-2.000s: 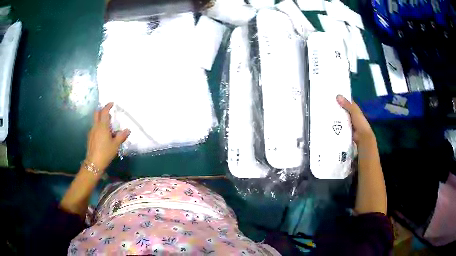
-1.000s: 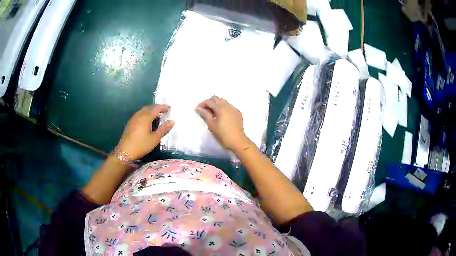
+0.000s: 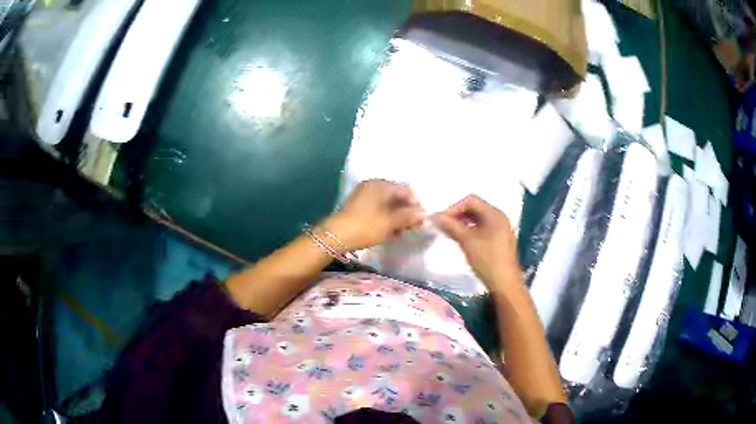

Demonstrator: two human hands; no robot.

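A flat stack of white, shiny poly bags (image 3: 448, 124) with a small dark printed mark lies on the dark green bench, its far end inside the carton. My left hand (image 3: 383, 214) and my right hand (image 3: 481, 232) are over its near part, fingertips close together and pinched. A thin, whitish edge seems to be between them, likely the top bag; glare and blur hide how it is held. Three bagged laminator units (image 3: 609, 265), long and white under crinkly film, lie side by side to the right of the stack.
Two bare white units (image 3: 142, 74) lie at the far left. The brown carton (image 3: 530, 29) stands behind the bag stack. Loose white foam pieces (image 3: 700, 211) are scattered at the right. A blue box (image 3: 719, 335) is at the right edge. The bench's near edge (image 3: 195, 238) runs at the left.
My right hand has gone from the rightmost unit to the bag stack, and both hands have come together. The view has turned left, showing the bare units. The third unit now shows under film.
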